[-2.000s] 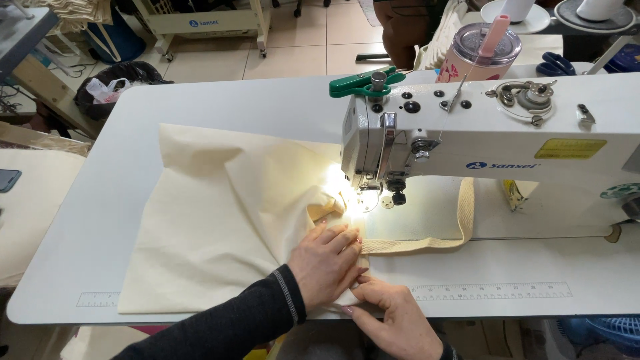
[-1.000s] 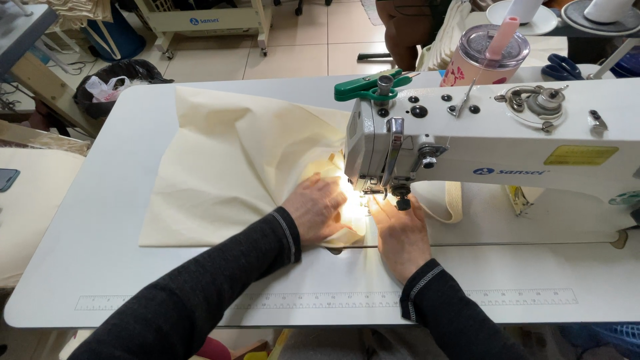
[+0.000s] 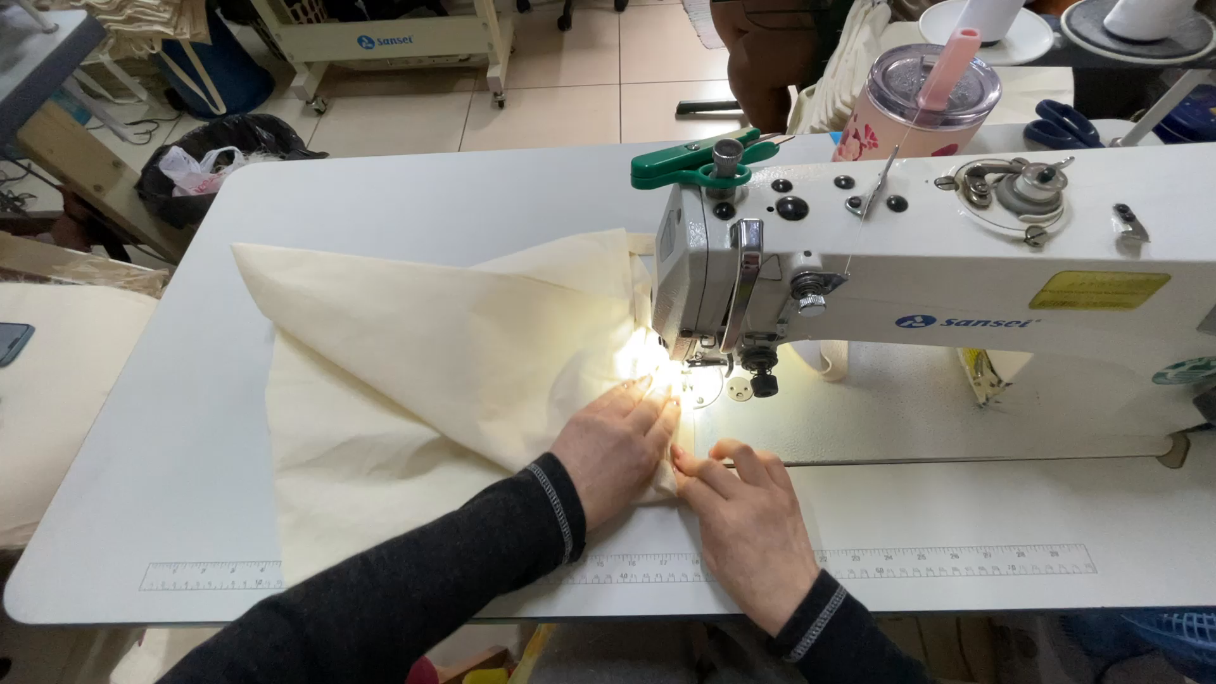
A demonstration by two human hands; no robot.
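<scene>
Cream fabric (image 3: 437, 351) lies folded over on the white sewing table, its right edge running under the head of an industrial sewing machine (image 3: 912, 285). My left hand (image 3: 617, 446) presses flat on the fabric just in front of the needle area, which the machine's lamp lights brightly. At the fabric's near right edge, my right hand (image 3: 750, 532) has thumb and fingertips pinched on the cloth. A cream strap (image 3: 833, 361) shows partly behind the needle area, under the machine arm. Glare hides the needle and presser foot.
Green thread snips (image 3: 679, 166) rest on top of the machine head. Behind the arm stand a lidded tumbler with a straw (image 3: 921, 100) and dark-handled scissors (image 3: 1062, 123). A printed ruler (image 3: 950, 560) runs along the table's front edge. A bin with a black bag (image 3: 223, 166) is at the back left.
My right hand has moved from beside the needle area toward the front edge. The fabric has shifted and now lies folded over, reaching nearer the front edge than one second ago.
</scene>
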